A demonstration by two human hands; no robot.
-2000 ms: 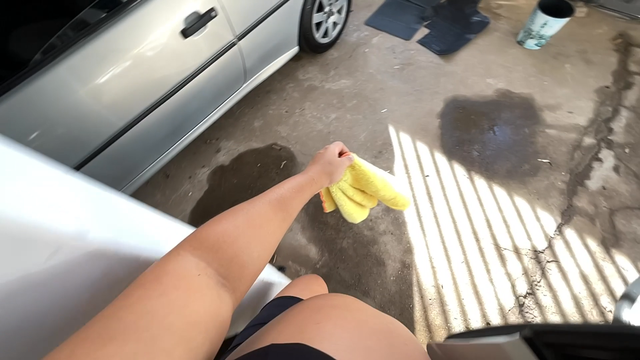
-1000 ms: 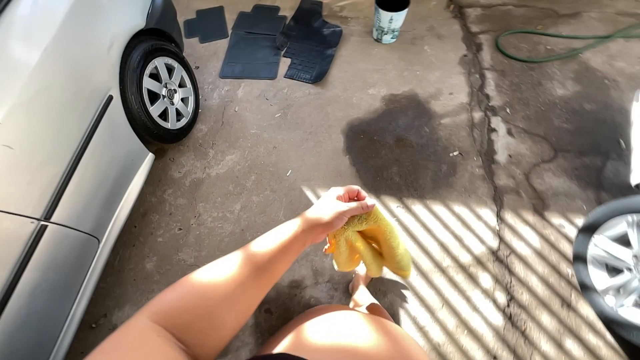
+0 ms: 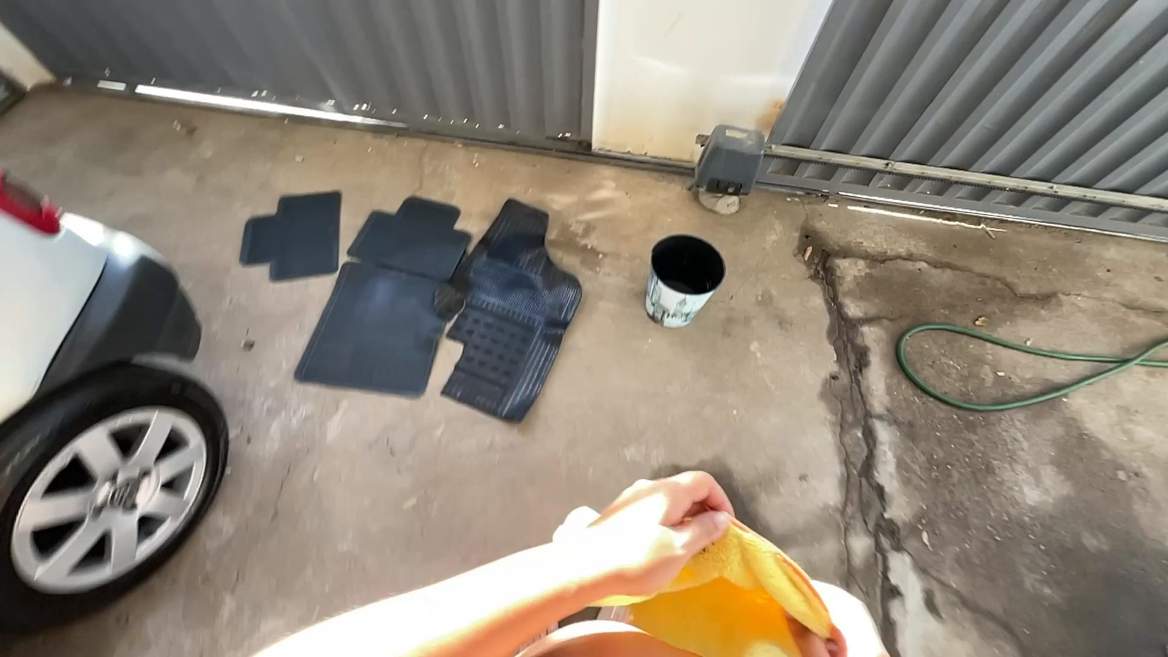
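Observation:
My left hand (image 3: pixel 662 529) grips the upper edge of a yellow cloth (image 3: pixel 730 607) at the lower middle of the head view. My right hand (image 3: pixel 844 625) is at the bottom edge, partly cut off and overlapped by the cloth, with its fingers on the cloth's right edge. Between the two hands the cloth hangs spread and folded. Beyond them on the concrete floor stands a dark-mouthed bucket (image 3: pixel 677 306) with a printed light side.
Black rubber car mats (image 3: pixel 374 328) lie left of the bucket. A car wheel (image 3: pixel 119 497) is at the left edge. On the right lies a green hose (image 3: pixel 1004 406) past a floor crack. Corrugated metal gates (image 3: pixel 365 64) and a grey motor box (image 3: pixel 730 160) stand at the back.
My right hand has come into view and onto the cloth, which only my left hand held in both earlier frames. The view has swung toward the gates.

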